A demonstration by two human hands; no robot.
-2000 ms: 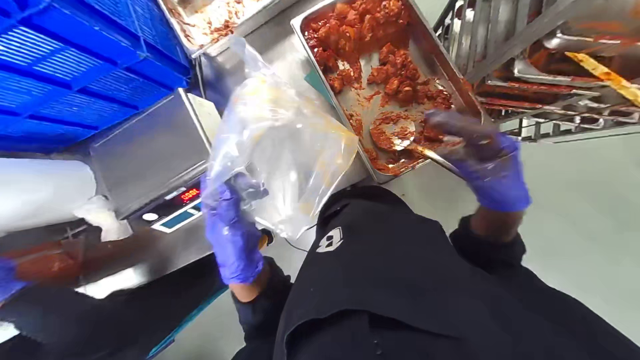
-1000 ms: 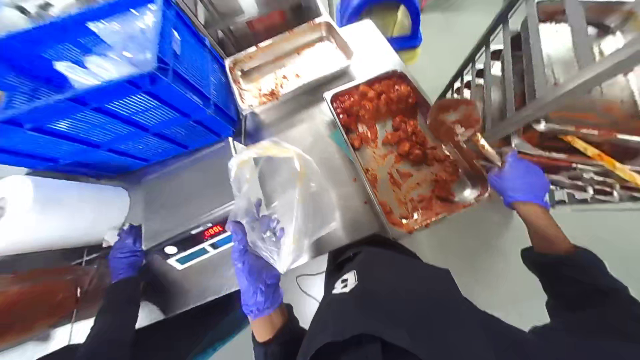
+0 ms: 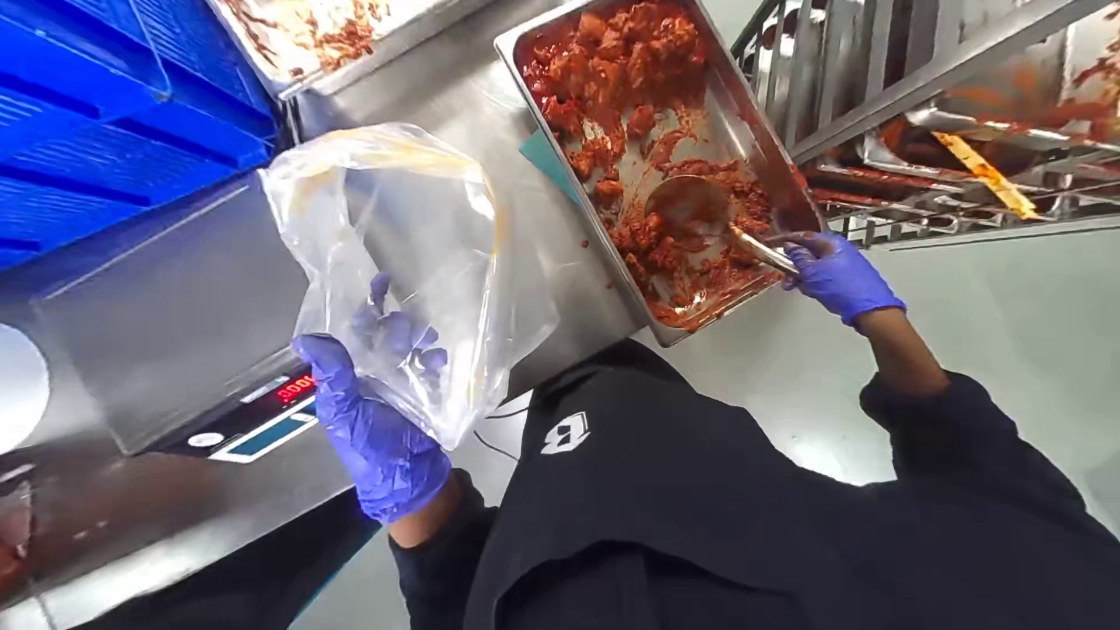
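Note:
My left hand [image 3: 376, 420], in a purple glove, holds a clear plastic bag [image 3: 420, 227] with its mouth spread wide; the fingers show through the film. Some yellowish smears mark the bag's rim. My right hand [image 3: 831, 271], gloved the same way, grips the handle of a metal ladle [image 3: 691, 206]. The ladle's round bowl rests among red-sauced food pieces [image 3: 612, 61] in a deep steel tray [image 3: 809, 197]. Most of the pieces lie at the tray's far end, with sauce and smaller bits near the ladle.
A digital scale [image 3: 201, 306] with a lit red display stands left of the bag. Blue plastic crates [image 3: 114, 114] are behind it. Another food-smeared tray [image 3: 411, 17] lies at the top. At right is a metal rack [image 3: 954, 83] holding soiled trays; a white roll [image 3: 19, 385] is at the left edge.
The ladle has come down from over the tray's right edge into the food, moved by my right hand. My left hand still holds the bag. The other person's gloved hand by the scale is out of view.

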